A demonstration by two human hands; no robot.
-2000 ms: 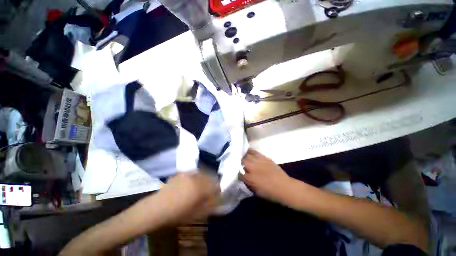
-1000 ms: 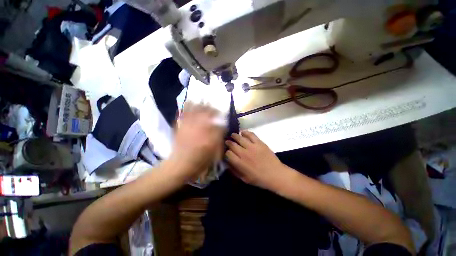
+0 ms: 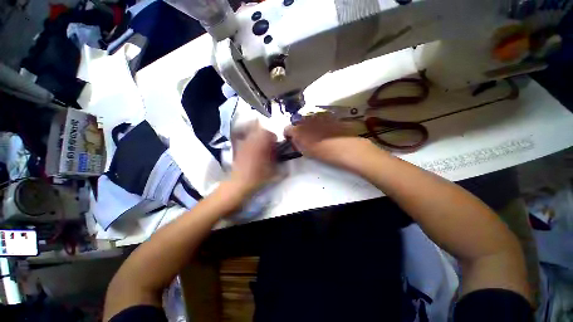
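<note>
The garment piece (image 3: 135, 163), pale grey-blue and white with dark panels, is bunched on the white table left of the needle. My left hand (image 3: 252, 151) is blurred and holds part of it just left of the presser foot (image 3: 290, 108). My right hand (image 3: 320, 133) lies at the foot with its fingertips on a dark strip (image 3: 286, 151) of the piece. The fingertips of both hands are close together. The cloth under the needle is mostly hidden by glare and fingers.
Scissors with dark red handles (image 3: 397, 133) lie under the arm of the sewing machine (image 3: 371, 31), right of my right hand. A printed ruler scale (image 3: 484, 154) runs along the table's front edge. A printed box (image 3: 81, 143) and a phone-like screen (image 3: 19, 243) are at the left.
My right hand has moved up and forward from the table's front edge to the presser foot. My left hand has moved slightly. Earlier, the piece was turned and shifted toward the needle.
</note>
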